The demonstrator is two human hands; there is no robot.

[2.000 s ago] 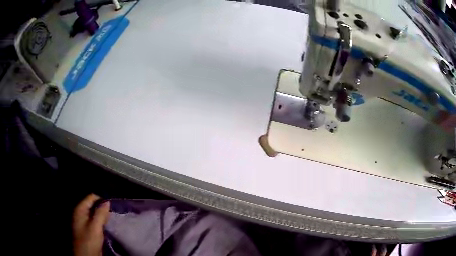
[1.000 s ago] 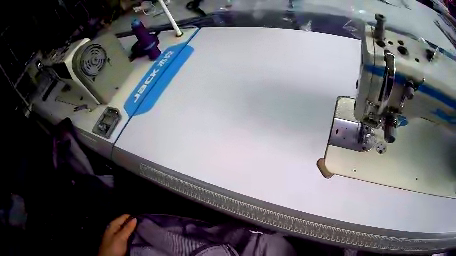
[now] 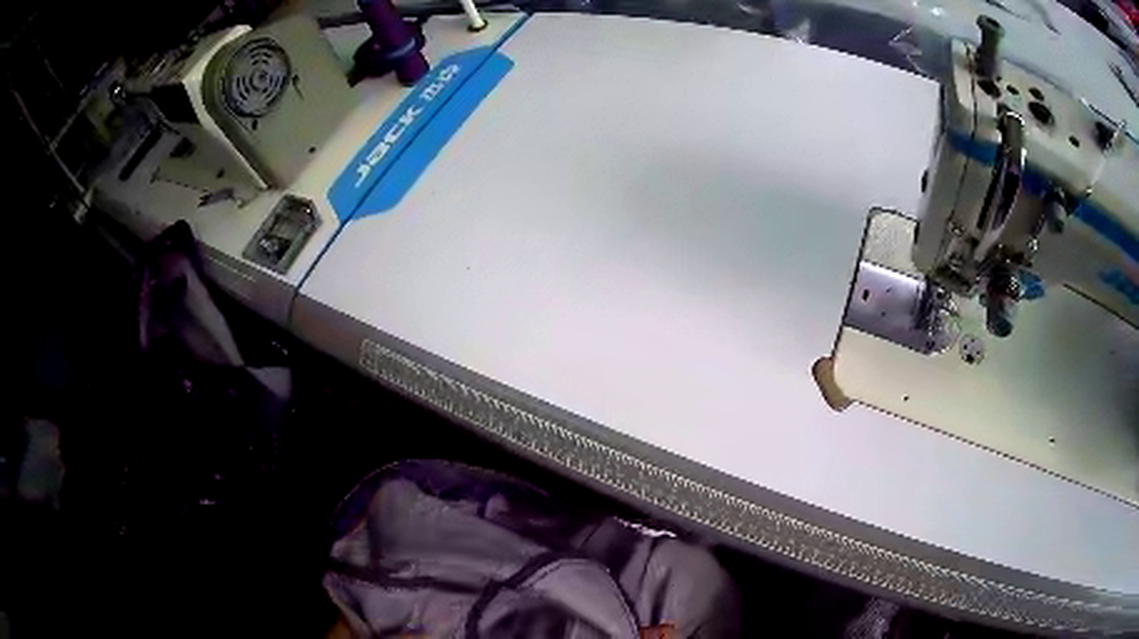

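Observation:
The dark purple garment piece (image 3: 500, 562), greyish side showing, lies bunched below the table's front edge at the bottom centre. A sliver of my left hand (image 3: 339, 628) shows at the garment's lower left, cut off by the picture's edge; its grip is hidden. Another small patch of skin, seemingly my right hand (image 3: 657, 632), shows under the garment at the bottom edge; its fingers cannot be made out. The lockstitch machine (image 3: 962, 162) stands at the right, with no cloth under its presser foot (image 3: 939, 312).
The white machine table (image 3: 600, 250) has a tape measure (image 3: 562, 449) along its front edge. A purple thread cone (image 3: 397, 44), a beige housing with a round vent (image 3: 256, 81) and a small recessed tray (image 3: 282, 234) are at the left. Loose cloth (image 3: 187, 306) hangs below the left end.
The view has turned left, so the machine sits farther right. My left hand, earlier visible at the garment's left edge, is now mostly out of sight. The garment is more bunched.

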